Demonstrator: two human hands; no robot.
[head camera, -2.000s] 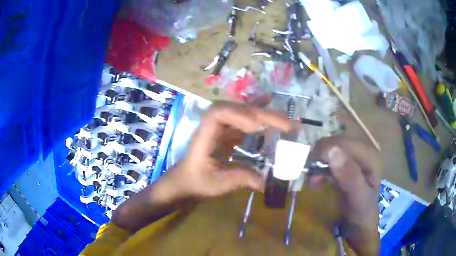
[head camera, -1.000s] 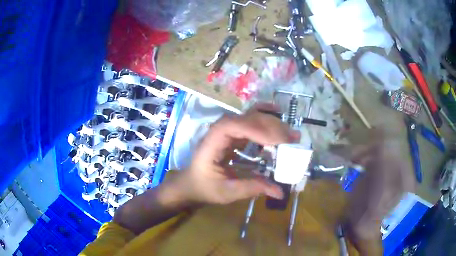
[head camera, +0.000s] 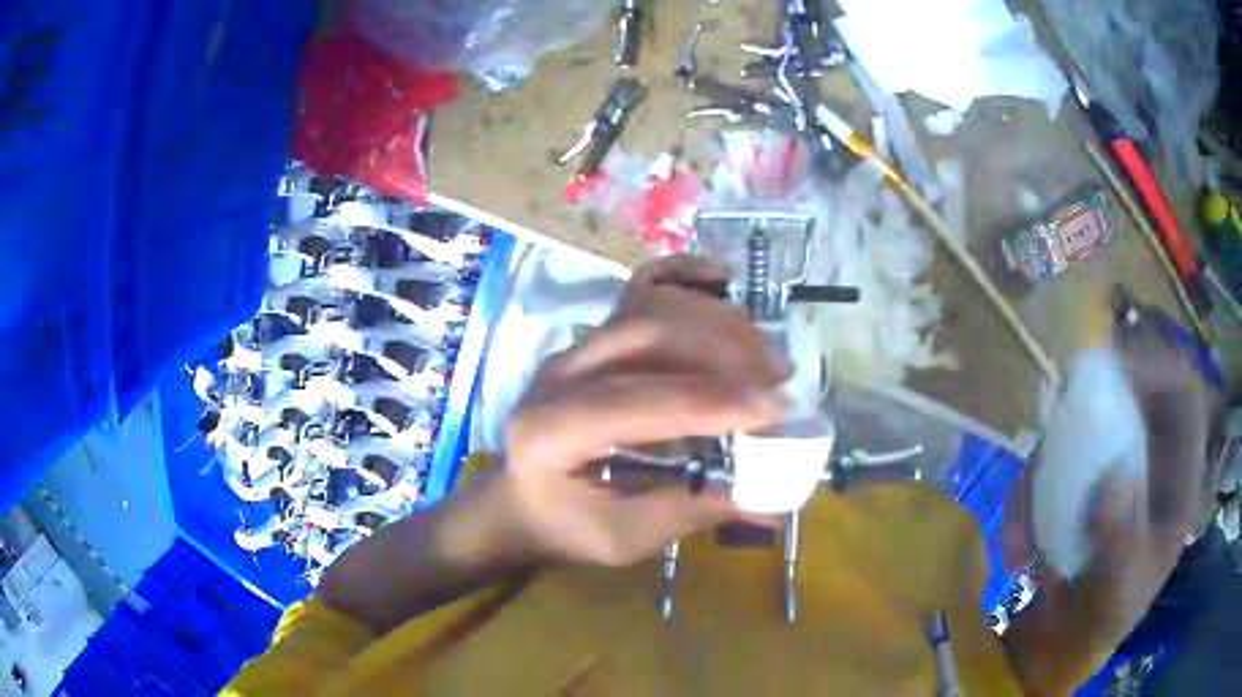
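Note:
My left hand (head camera: 640, 422) grips a model motorcycle body around its middle, above my yellow-clothed lap. The body's white rounded block (head camera: 782, 466) faces up. Handlebar ends stick out on both sides of the block, and two thin silver rods (head camera: 790, 572) point toward me. At the far end a small spring (head camera: 759, 266) sits inside a silver frame. My right hand (head camera: 1151, 477), blurred, holds a translucent white glue bottle (head camera: 1090, 449) at the right, apart from the model. The bottle's tip is blurred.
White models (head camera: 341, 368) stand in rows in a blue crate (head camera: 463, 395) at left. Loose dark-and-silver parts (head camera: 609, 123) and whitish scraps with red bits lie on the brown bench (head camera: 518, 164). A thin stick (head camera: 953, 252), a red-handled tool (head camera: 1152, 204) and white sheets (head camera: 953, 55) lie at right.
My right hand left the handlebar, moved right and took the white bottle off the bench. My left hand still holds the model, now slightly further left and tilted differently.

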